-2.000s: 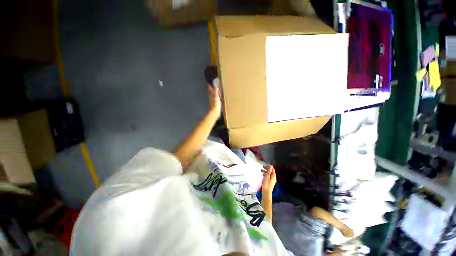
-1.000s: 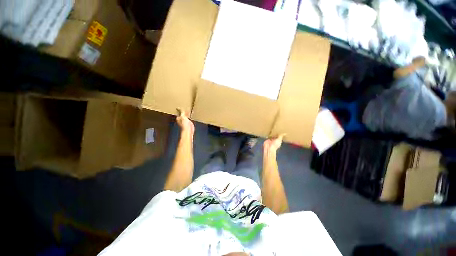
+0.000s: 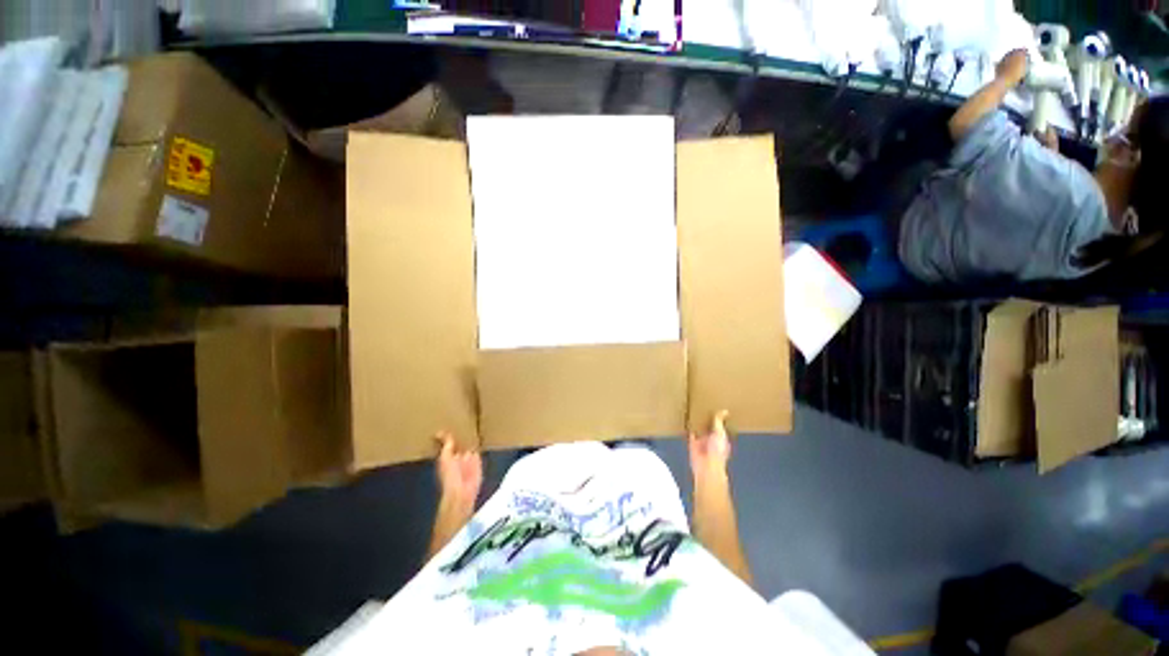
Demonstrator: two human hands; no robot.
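A brown carton [image 3: 583,395] with its flaps folded outward is right in front of me, seen from above. A white layer pad [image 3: 574,231] lies across its top, between the left and right flaps. My left hand [image 3: 458,469] grips the carton's near edge at the lower left, near the corner of the left flap. My right hand [image 3: 710,446] grips the near edge at the lower right, by the right flap. The fingers under the cardboard are hidden.
An open empty carton [image 3: 128,423] lies on its side at left, below a carton with a yellow label [image 3: 192,167]. A green bench [image 3: 513,41] holds white bagged products. A seated person [image 3: 994,205] works at right, above black crates [image 3: 897,372].
The view has turned from the floor and bench side to face the bench. The carton has swung round and now sits level before me. My right hand came onto it; both hands hold its near edge.
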